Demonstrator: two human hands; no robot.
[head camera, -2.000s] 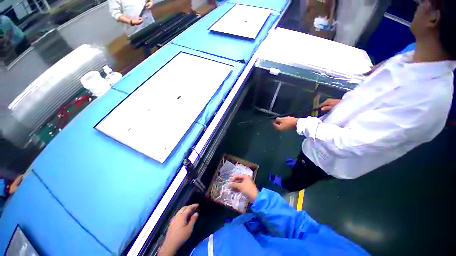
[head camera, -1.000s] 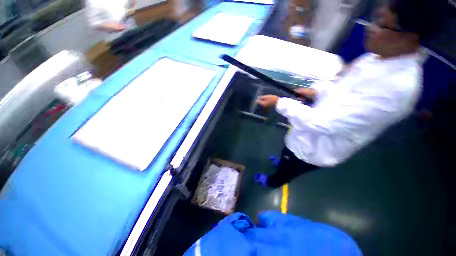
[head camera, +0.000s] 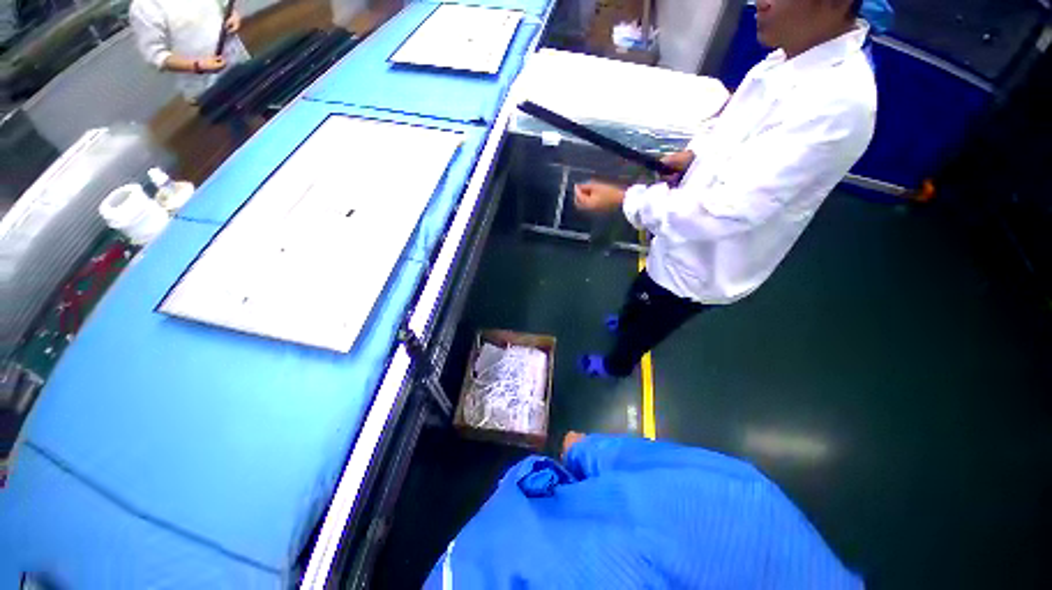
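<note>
A display unit (head camera: 306, 236) lies on the blue padded line top (head camera: 150, 403), left of centre. Glare turns its back nearly white, with a thin black edge. A second, smaller-looking unit (head camera: 458, 38) lies farther up the line. Only a small bit of my right hand (head camera: 572, 440) shows past my blue sleeve, below the carton; its fingers are hidden and I cannot tell if it holds anything. My left hand is not in view.
An open carton with white contents (head camera: 508, 390) stands on the floor beside the line rail (head camera: 367, 461). A person in white (head camera: 767, 173) holds a black strip (head camera: 588, 136) on the right. A wrapped stack (head camera: 617, 90) stands behind. Another person (head camera: 185, 35) is across the line.
The view has shifted. My left hand has left the picture and my right hand is mostly hidden. The person in white now holds the black strip raised towards the line.
</note>
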